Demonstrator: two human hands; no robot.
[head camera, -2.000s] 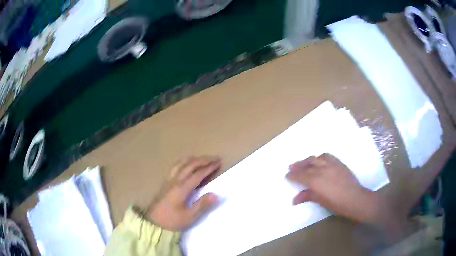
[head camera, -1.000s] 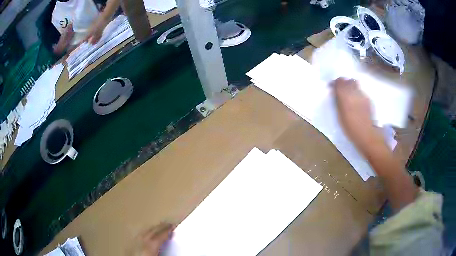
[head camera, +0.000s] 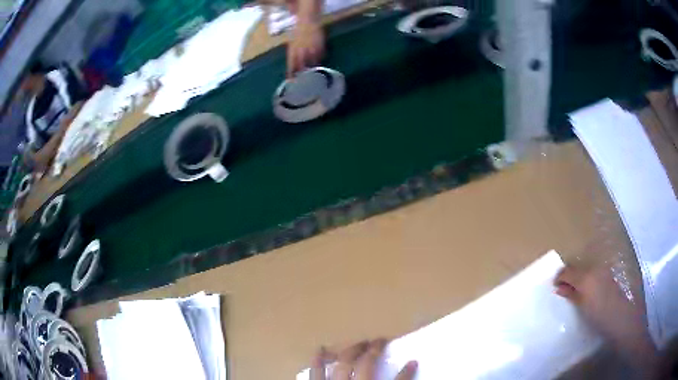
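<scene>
A long white glossy sheet (head camera: 498, 334) lies in front of me at the bottom right, slightly curved. My right hand (head camera: 606, 304) is blurred and pinches its upper right corner. My left hand (head camera: 364, 362) is at its left end, fingers bent over the sheet; the bottom edge cuts the hand off, so its grip is unclear. The left paper stack (head camera: 149, 338) is on the cardboard at the lower left. The right paper stack (head camera: 632, 185) is fanned near the right edge. Small shiny scraps (head camera: 618, 271) lie between the sheet and the right stack.
A dark green conveyor belt (head camera: 386, 141) carries white ring housings (head camera: 197, 147). Another person's hand (head camera: 305, 48) touches a housing (head camera: 308, 95) on it. A pale metal upright (head camera: 526, 82) stands at the belt's edge. Many housings (head camera: 56, 349) are piled at far left.
The view has swung left. My right hand has come back from the right paper stack, where it held a blurred white sheet, and is now at the work sheet's corner. Another person's hand has reached the belt.
</scene>
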